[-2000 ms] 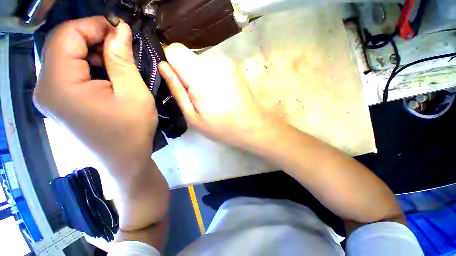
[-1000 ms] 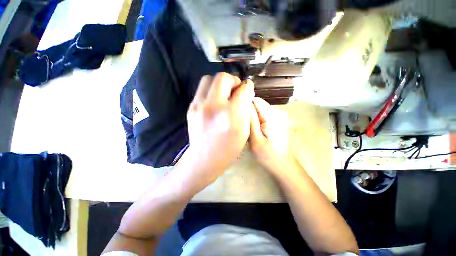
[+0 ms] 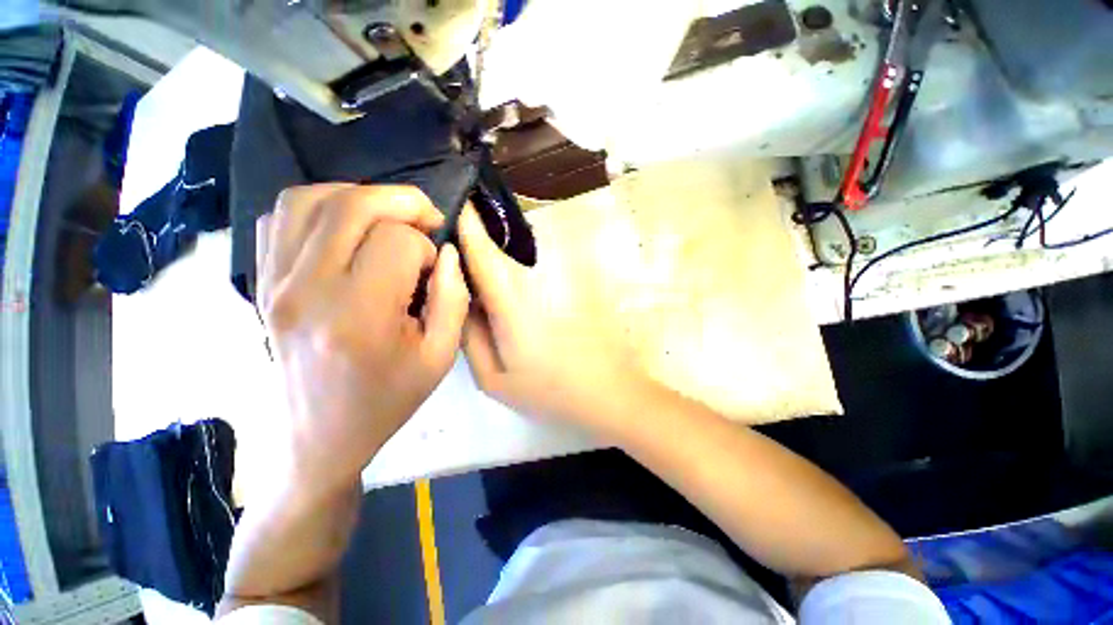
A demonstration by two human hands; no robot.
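Black cloth, a bag panel (image 3: 354, 140), lies under the sewing machine head (image 3: 403, 43) and runs to my hands. My left hand (image 3: 354, 293) pinches its folded edge between thumb and fingers, just below the presser foot (image 3: 470, 122). My right hand (image 3: 525, 324) holds the same edge from the right, fingertips close to the left ones. A loop of black band with a pale toothed line, a zipper (image 3: 498, 222), sticks out above my right hand. The fingertips are partly hidden in the cloth.
A brown guard (image 3: 549, 159) sits right of the needle area. Red and black snips (image 3: 873, 140) rest on the machine. Black cables (image 3: 928, 238) loop below them. A round container (image 3: 976, 336) holds small items. Folded black pieces (image 3: 159, 507) lie lower left, another bundle (image 3: 171, 220) upper left.
The view has shifted, so the machine and cloth appear further left than one second ago. My hands still pinch the cloth edge; the zipper loop now shows beside my right hand.
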